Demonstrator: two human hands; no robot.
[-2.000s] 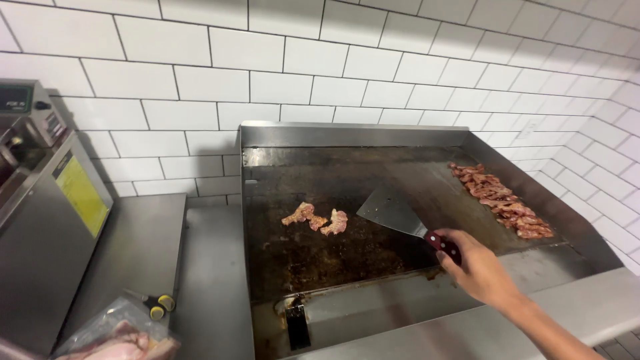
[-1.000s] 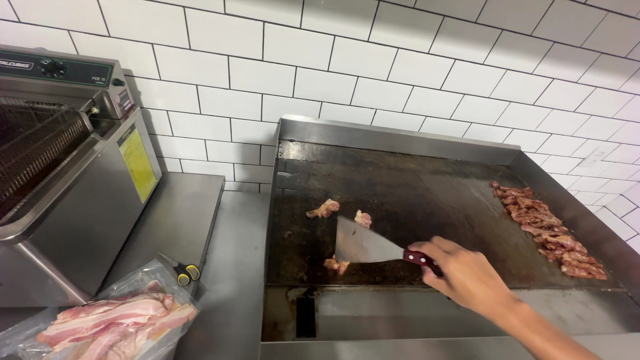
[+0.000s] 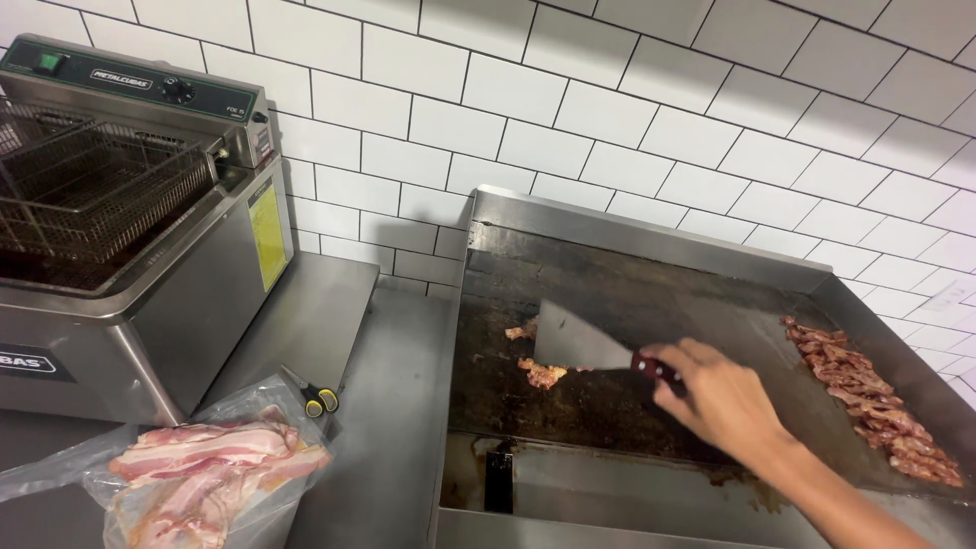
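My right hand [image 3: 709,389] grips the dark red handle of a metal griddle scraper [image 3: 583,341], its broad blade tilted above the flat-top griddle [image 3: 648,282]. Browned bacon pieces [image 3: 543,374] lie on the hot plate just below and left of the blade, which partly hides them. Along the griddle's right side runs a row of cooked bacon strips [image 3: 869,396]. My left hand is out of the frame. At the lower left, raw bacon slices [image 3: 221,457] rest on an opened clear plastic bag [image 3: 126,499].
Scissors with black and yellow handles [image 3: 316,398] lie beside the bag on the steel counter [image 3: 381,381]. A Metalcubas deep fryer [image 3: 198,305] with a wire basket [image 3: 114,198] stands at the left. The griddle has a raised steel rim and a front drain slot [image 3: 499,482]. White tiles cover the wall.
The small bacon pieces on the griddle lie in a different arrangement than before. My right hand still holds the scraper near them. The view has swung left, showing more of the fryer and raw bacon.
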